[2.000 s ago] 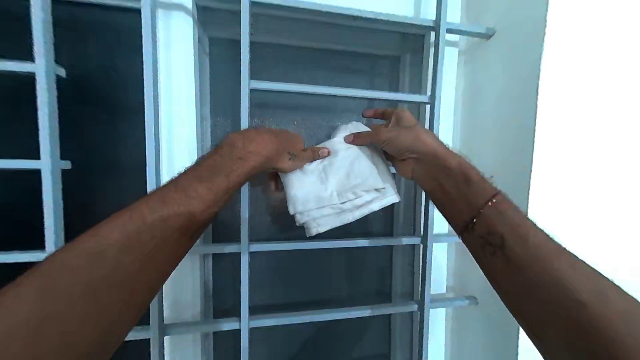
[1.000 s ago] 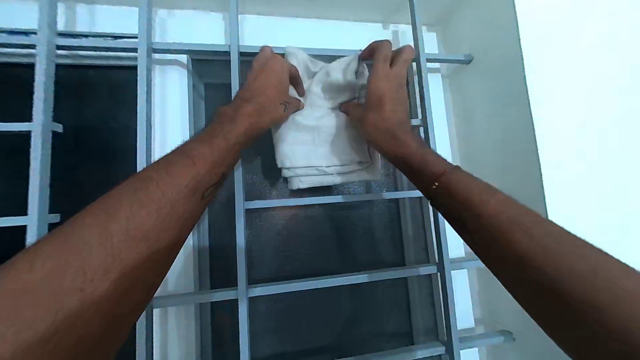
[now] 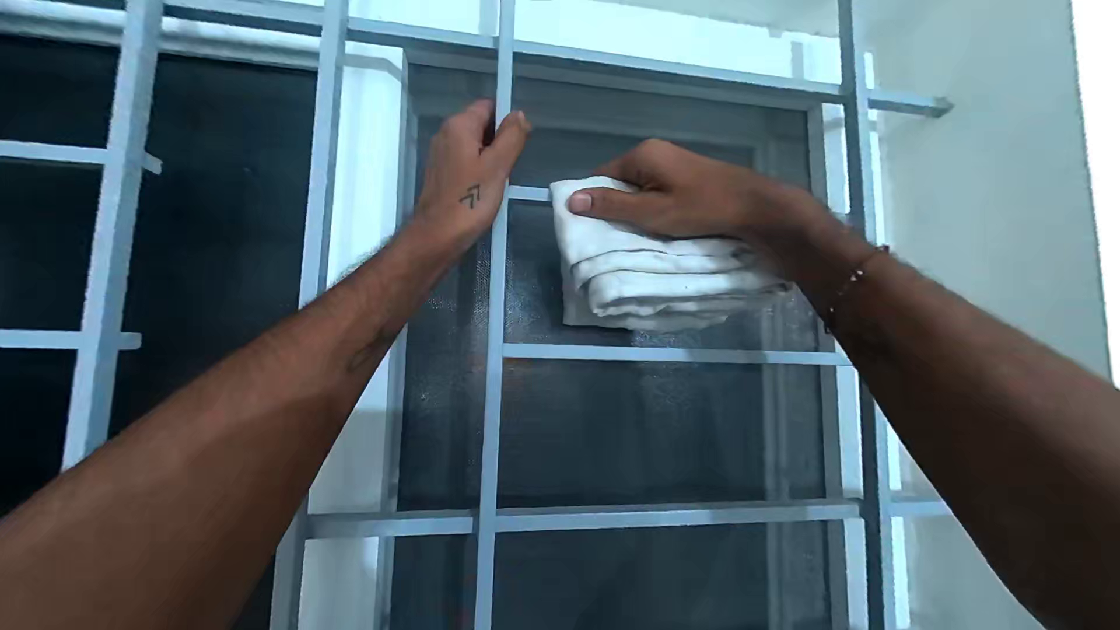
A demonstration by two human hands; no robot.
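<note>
A folded white cloth [image 3: 665,271] hangs in several layers from my right hand [image 3: 682,192], whose thumb presses on its upper left corner. The cloth lies over a short horizontal bar of the painted metal window grille [image 3: 674,353]; whether it touches that bar cannot be told. My left hand [image 3: 472,166] is closed around a vertical grille bar [image 3: 495,306], left of the cloth, with the thumb on the near side and the fingers partly hidden. Behind the grille is a dark window panel [image 3: 630,429] with a mesh-like surface.
Horizontal and vertical grille bars cross the whole view around both forearms. A bar end [image 3: 941,107] sticks out at the upper right, near a pale wall [image 3: 989,201]. White window frame [image 3: 359,175] shows behind the bars, with another dark panel [image 3: 210,219] at the left.
My left hand has let go of the cloth and taken hold of the vertical bar. The cloth, earlier held between both hands, is now in my right hand alone and more bunched in layers.
</note>
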